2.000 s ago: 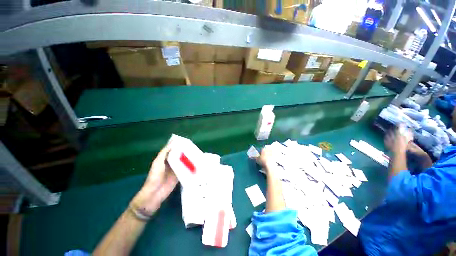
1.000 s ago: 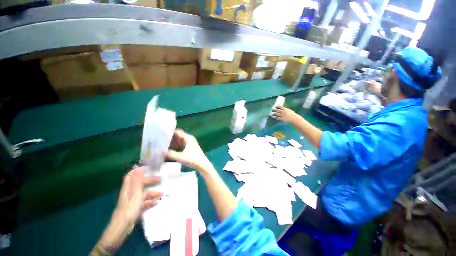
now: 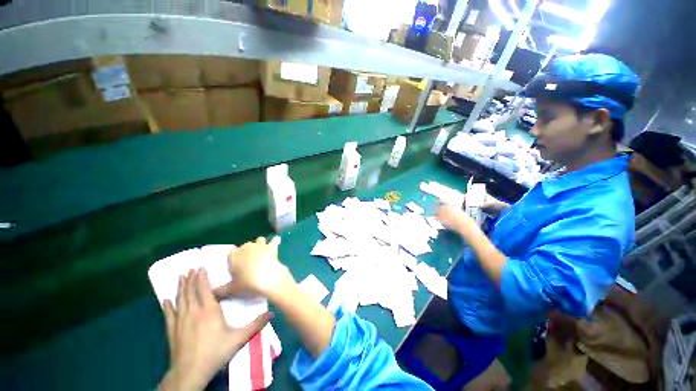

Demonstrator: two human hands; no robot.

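Observation:
White carton blanks point(image 3: 248, 308) with rounded flap ends lie in an overlapping stack in front of me, red stripes point(image 3: 257, 359) at the near end. My left hand point(image 3: 200, 324) lies on the stack, fingers and thumb spread, gripping nothing visible. My right hand point(image 3: 256, 267) is bent over the stack's right side, fingers curled; whether it grips a blank is unclear. An upright white box point(image 3: 281, 202) with a red mark stands on the green belt just beyond my right hand. Small white paper inserts point(image 3: 374, 244) lie in a loose heap to the right.
More upright white boxes point(image 3: 349, 168) stand along the belt. A coworker in blue point(image 3: 565, 229) at right holds an open white box point(image 3: 475, 200). Pale items point(image 3: 504, 153) fill a dark tray behind. A grey shelf point(image 3: 229, 44) crosses above, cartons point(image 3: 194, 99) beneath. A yellow ring point(image 3: 392, 196) lies behind the inserts.
The view has swung right. The box between my hands is gone from them, and another box stands on the belt. Both hands have lowered to the blanks. The coworker's hand has left the belt.

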